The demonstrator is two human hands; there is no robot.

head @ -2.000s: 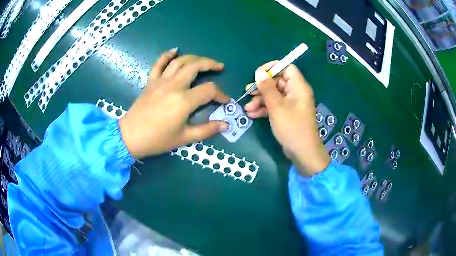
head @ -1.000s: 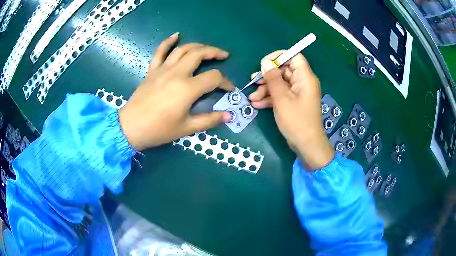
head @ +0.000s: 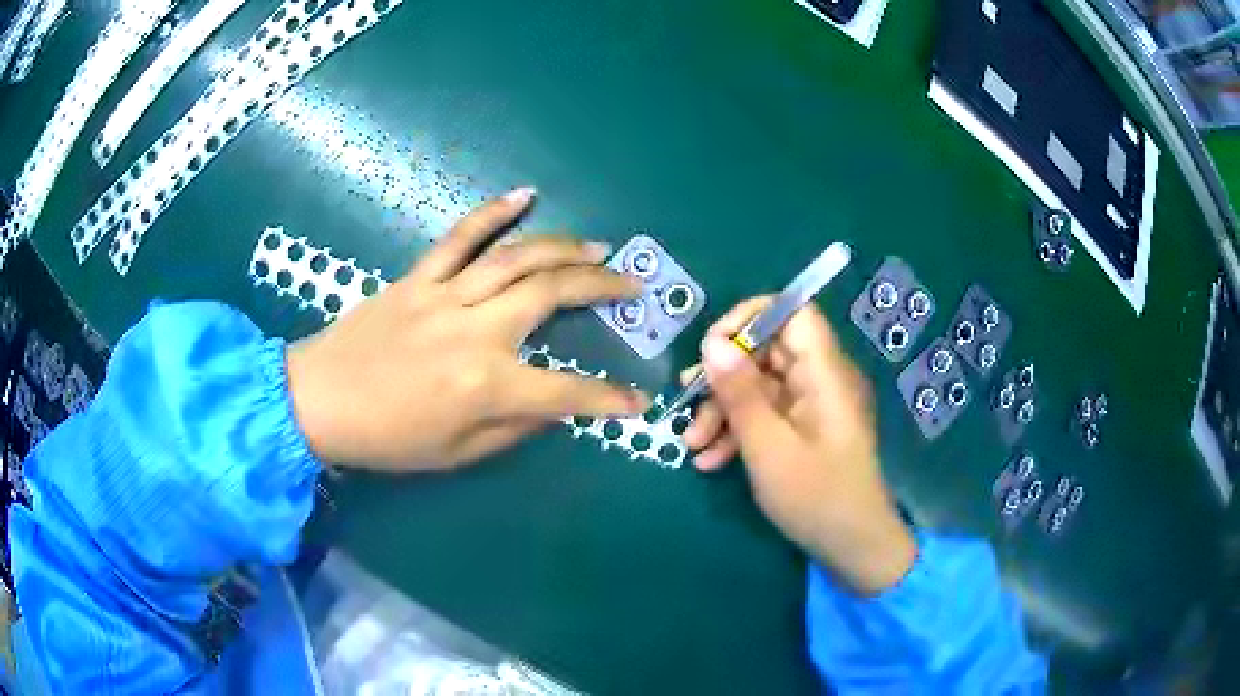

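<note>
My right hand [head: 796, 428] holds slim metal tweezers [head: 789, 299] like a pen, their tip at the right part of the white perforated strip [head: 320, 276]. My left hand [head: 456, 340] lies over the strip's middle and hides it; its thumb tip is at the strip near the tweezer tip. Its index fingertip reaches the left edge of a grey camera lens cover [head: 653, 333] with three rings, which lies flat on the green bench. Whether a ring piece is at the tweezer tip is too small to tell.
Several lens covers [head: 895, 307] lie to the right. A black panel on white sheet [head: 1040, 129] is at the upper right. Used perforated strips [head: 204, 150] cross at the upper left. Clear plastic film [head: 394, 639] is at the bottom, near my left sleeve.
The tweezers and right hand have moved down from the lens cover to the strip. My left thumb has left the cover and moved down to the strip.
</note>
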